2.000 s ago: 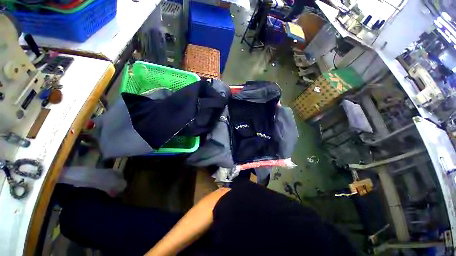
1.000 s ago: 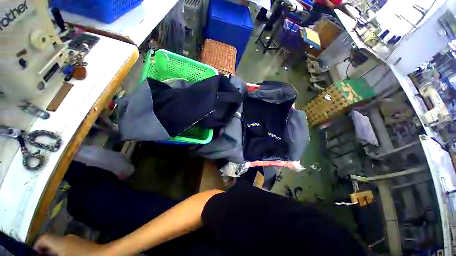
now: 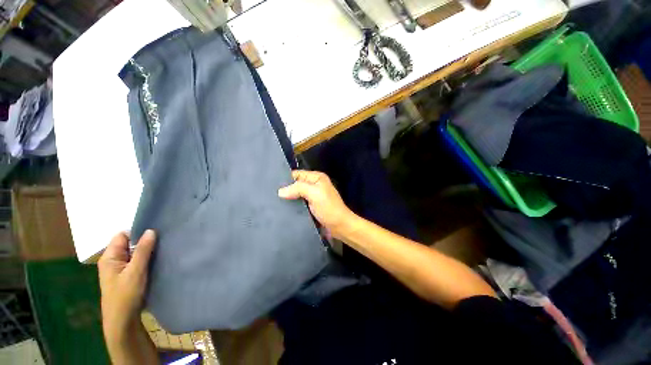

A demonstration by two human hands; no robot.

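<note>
A grey-blue garment panel (image 3: 221, 228) lies on the white table and hangs over its front edge towards the lap. Pale embroidery (image 3: 150, 107) runs near its upper left edge, and a dark border shows along its right edge. The panel's top end is at the sewing machine head (image 3: 203, 11), cut off by the frame; the needle area is unclear. My left hand (image 3: 127, 274) pinches the panel's left edge with thumb and fingers. My right hand (image 3: 318, 199) holds the right edge, thumb on top. The fabric shears (image 3: 382, 57) lie on the table, right of the panel.
A small brown block (image 3: 251, 54) is beside the panel's top end. Thread snips (image 3: 402, 13) lie right of the shears. A green plastic basket (image 3: 603, 85) with grey and black pieces stands at the right. Cartons (image 3: 46, 221) are at the lower left.
The view has swung left to the machine table. Both hands now show, holding the grey-blue panel; a second ago only one hand showed, low at the left. The shears now appear at the top.
</note>
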